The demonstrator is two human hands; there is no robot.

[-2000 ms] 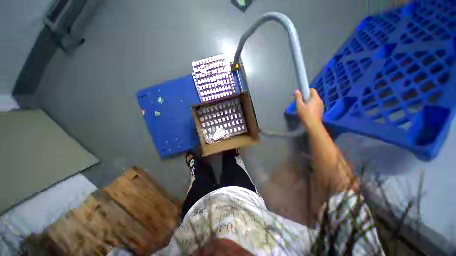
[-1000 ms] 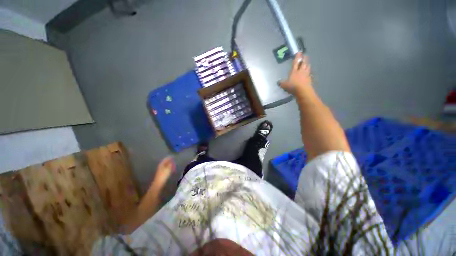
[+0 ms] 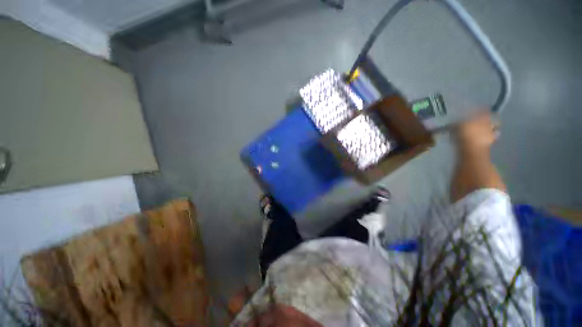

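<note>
The blue trolley stands on the floor in front of my feet, with its grey tubular handle arching up to the right. An open brown carton on its deck holds shiny pale pieces in a grid. A parts tray lies beside the carton, near the handle's base. My right hand is blurred and shut on the lower right part of the handle. My left hand is not clearly visible; a small blurred skin-coloured patch shows at the bottom by my shirt.
A beige-grey door panel with a lever handle is at the left. A wooden pallet is at the lower left. Part of a blue plastic pallet shows at the lower right. A dark floor sign with green marking lies beyond the carton. Metal legs stand at the top.
The trolley and its load have shifted right in view and look turned. My right hand has moved right and lower along the handle. My left hand, seen a second ago, has dropped from clear view.
</note>
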